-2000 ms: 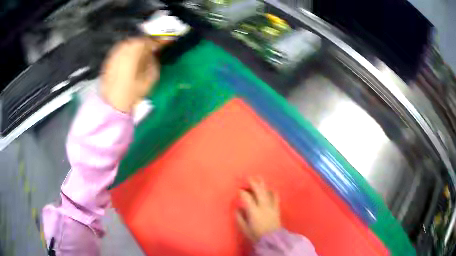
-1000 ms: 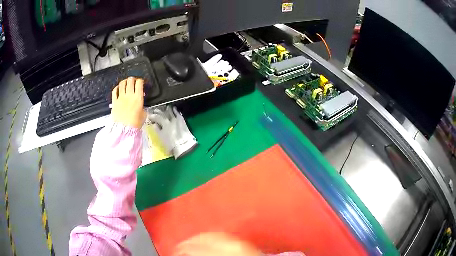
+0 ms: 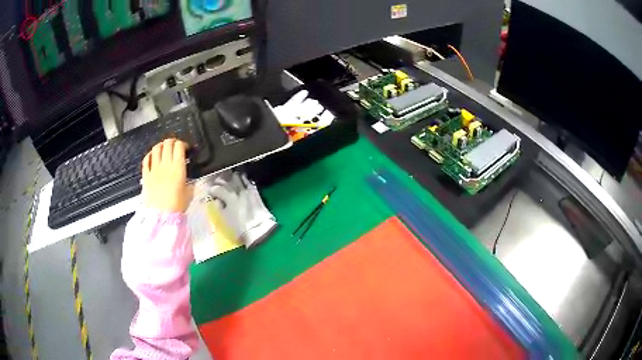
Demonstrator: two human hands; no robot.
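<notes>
My left hand (image 3: 166, 174), bare with a pink sleeve, rests on the right part of the black keyboard (image 3: 105, 169), fingers on the keys. It holds nothing that I can see. My right hand is out of the picture. The monitor (image 3: 134, 35) above the keyboard shows green board images and a blue-green picture at its right. A black mouse (image 3: 237, 115) lies on a dark pad beside the keyboard.
Whitish gloves (image 3: 243, 211) and papers lie below the keyboard. Tweezers (image 3: 314, 214) lie on the green mat (image 3: 281, 271), near the red mat (image 3: 373, 295) and clear strips (image 3: 457, 260). Two circuit boards (image 3: 468, 151) sit on a black carrier. A black parts box (image 3: 338, 105) stands beside the mouse pad.
My right hand has left the picture. My left hand has come down from the air since the oldest frame and stays at the keyboard. A blue-green picture now shows on the monitor.
</notes>
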